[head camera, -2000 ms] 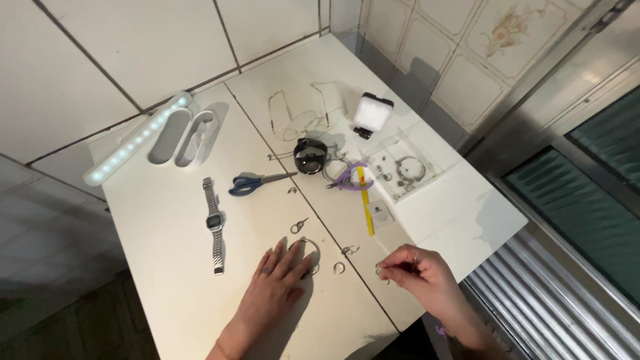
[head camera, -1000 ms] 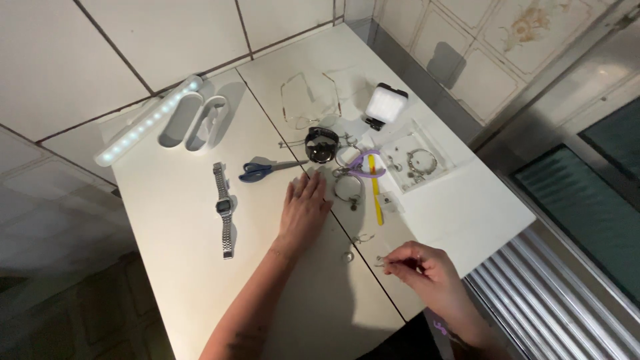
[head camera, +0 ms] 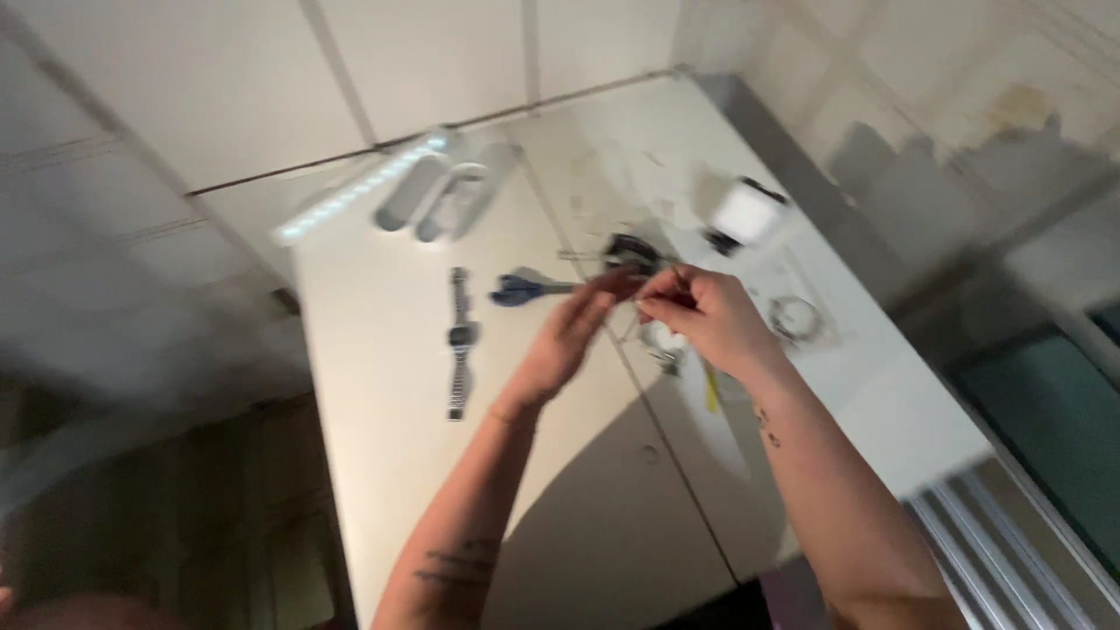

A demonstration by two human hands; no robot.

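Both hands meet over the middle of the white table, blurred. My left hand (head camera: 582, 328) has its fingers extended beside a dark round object (head camera: 632, 252); whether it holds anything cannot be told. The fingertips of my right hand (head camera: 704, 311) are pinched together, and something small may be between them. Blue-handled scissors (head camera: 518, 290) lie just left of my left hand, their blades pointing toward it. Below the hands are a metal bracelet or ring-shaped piece (head camera: 667, 360) and a yellow strip (head camera: 711, 389). A small ring (head camera: 650, 453) lies nearer me.
A metal-band wristwatch (head camera: 459, 337) lies at left. Behind it are a lit LED bar (head camera: 363, 188) and an open grey case (head camera: 451, 203). A small square lamp (head camera: 748, 213) stands at the right back, near a clear tray holding a coiled bracelet (head camera: 794, 318). Tiled walls border the table.
My right hand has moved from the near right of the table up to the middle, beside my left hand. Several small pieces near the table's middle are now covered by the hands or blurred.
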